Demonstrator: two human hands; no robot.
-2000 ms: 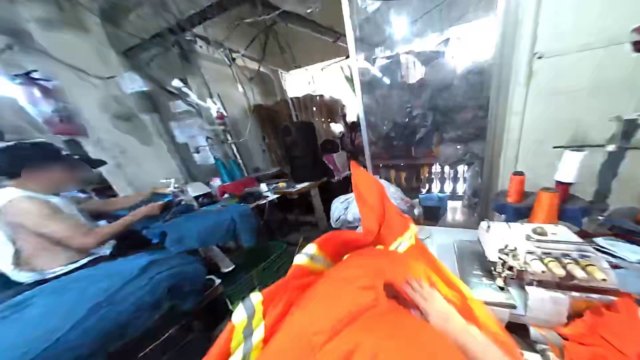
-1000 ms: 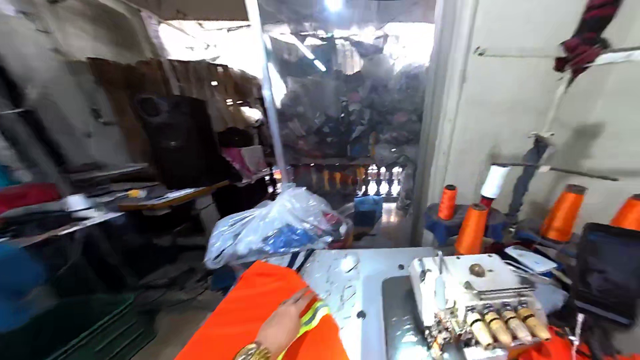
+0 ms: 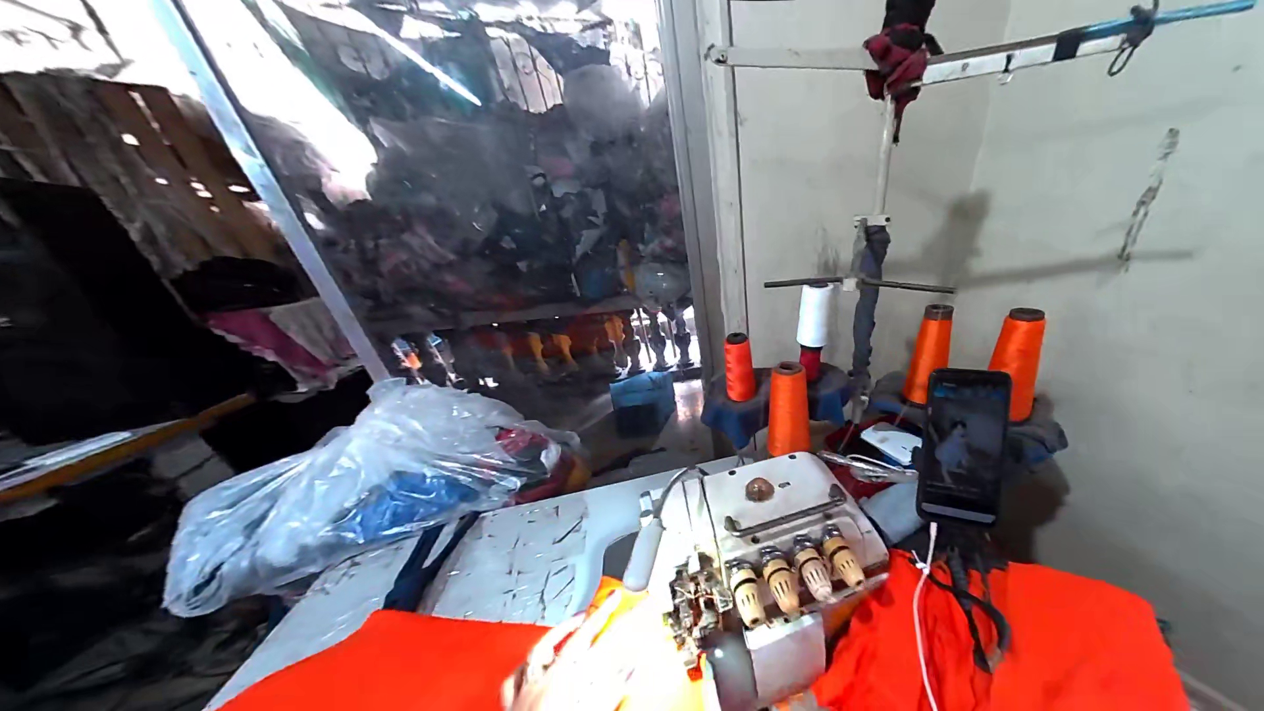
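A washed-out hand, apparently my left hand (image 3: 578,667), is at the bottom centre on bright orange fabric (image 3: 395,667), just left of the overlock sewing machine's needle and looper area (image 3: 696,602). Glare hides its fingers, so its grip cannot be told. My right hand is not in view. The white overlock machine (image 3: 770,499) has a row of several tension dials (image 3: 780,583) on its front. Pale yellow material lies under the hand beside the machine. More orange fabric (image 3: 1076,632) is heaped to the machine's right.
A clear plastic bag of cloth (image 3: 365,489) lies on the left of the worn white table (image 3: 513,553). Behind the machine stand orange thread cones (image 3: 788,410) and a white one (image 3: 814,316). A phone (image 3: 963,444) with a white cable is propped at right, below a thread stand (image 3: 879,178).
The view has swung right, away from the co-worker at left. The hand and orange fabric, away from the machine one second ago, are now beside its needle area.
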